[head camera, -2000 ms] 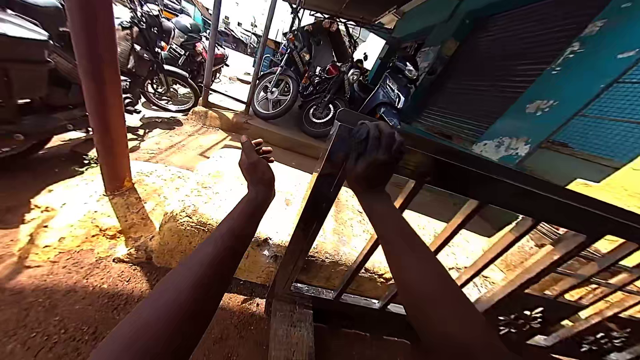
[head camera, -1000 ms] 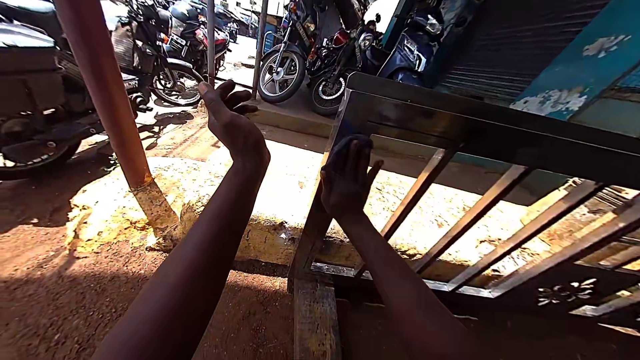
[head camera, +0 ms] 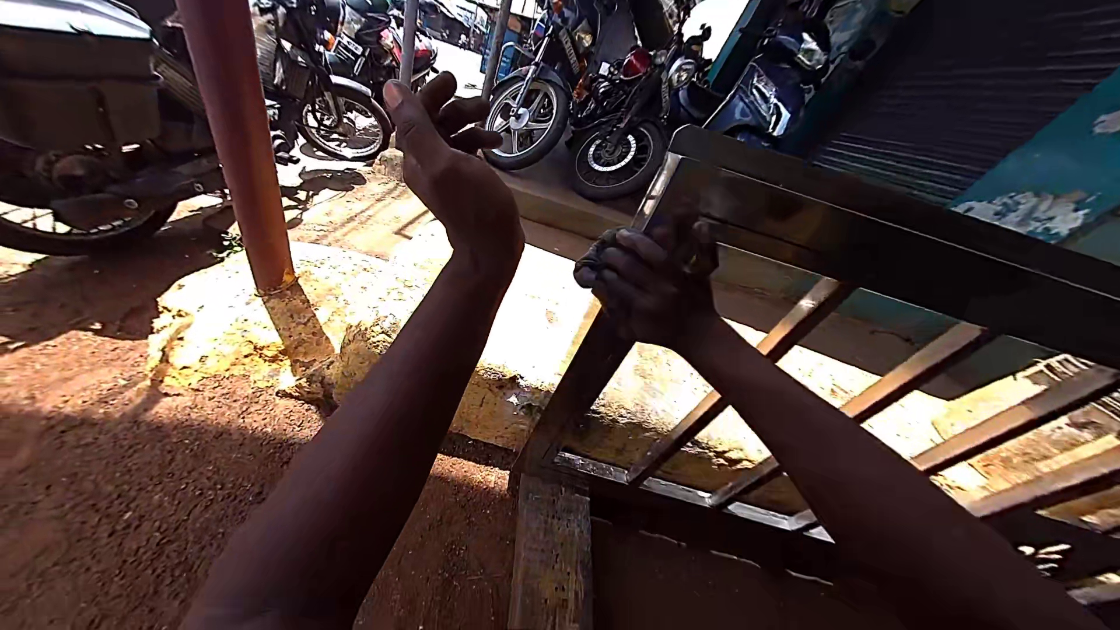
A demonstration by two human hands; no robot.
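A dark metal gate or frame (head camera: pixel 875 241) with slanting bars leans across the right side, its lower corner by a wooden plank (head camera: pixel 551 551). Around its left upright curl the fingers of my right hand (head camera: pixel 652 280), with a dark pad or cloth, partly hidden, in the grip. My left hand (head camera: pixel 459 166) is raised in the air to the left of the frame, fingers apart and bent, holding nothing.
A red-brown post (head camera: pixel 241 149) stands on a yellow-stained concrete ledge (head camera: pixel 219 324) at the left. Motorcycles (head camera: pixel 525 114) are parked beyond it, and a blue scooter (head camera: pixel 761 105) stands near a dark roller shutter (head camera: pixel 962 96). Reddish soil (head camera: pixel 131 490) lies in front.
My right hand was at the frame's top corner, then lay with fingers spread on the upright; now its fingers are curled. My left hand has risen and stays free.
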